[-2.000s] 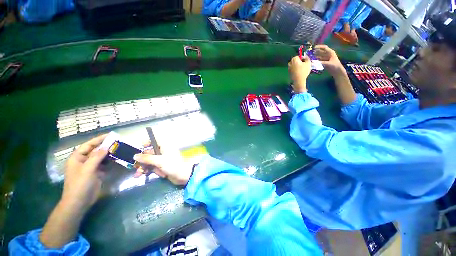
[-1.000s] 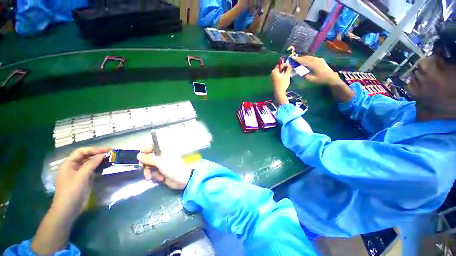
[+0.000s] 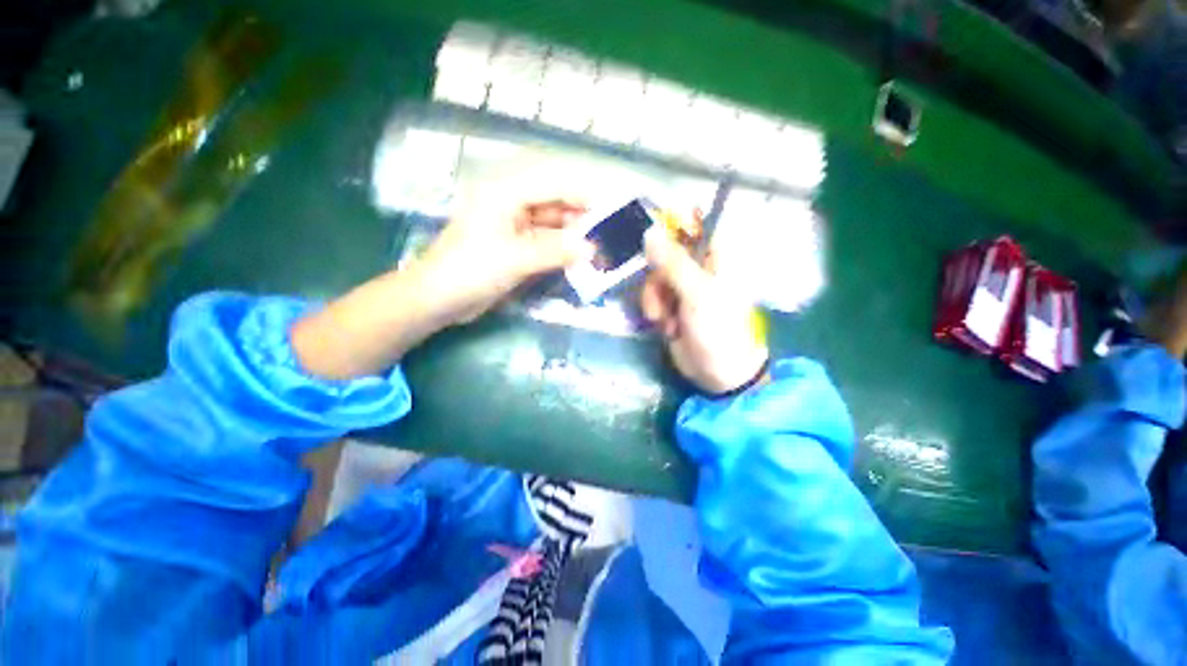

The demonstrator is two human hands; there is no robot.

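Observation:
A small display module [image 3: 617, 234] with a dark screen and white edges is held tilted between my hands. My left hand [image 3: 501, 254] grips its lower-left side. My right hand [image 3: 696, 299] touches its right side with the fingertips and also holds slim tweezers [image 3: 719, 215], which point up and away from the module. An orange-gold patch shows at the module's upper right, by my right fingers. White sticker strips [image 3: 625, 111] and a glaring liner sheet [image 3: 775, 247] lie behind and under my hands. The image is blurred, so fine contact is hidden.
Red-framed units [image 3: 996, 306] stand at the right, near another worker's blue sleeve [image 3: 1119, 449]. A white-edged display [image 3: 897, 115] lies apart at the upper right. Amber translucent tape [image 3: 163, 163] lies at the left. The green bench [image 3: 833, 429] has its front edge before me.
The view has swung left and down, bringing the amber tape and my striped clothing into sight. The module is turned, with its orange part now toward my right hand. The tweezers remain in my right hand.

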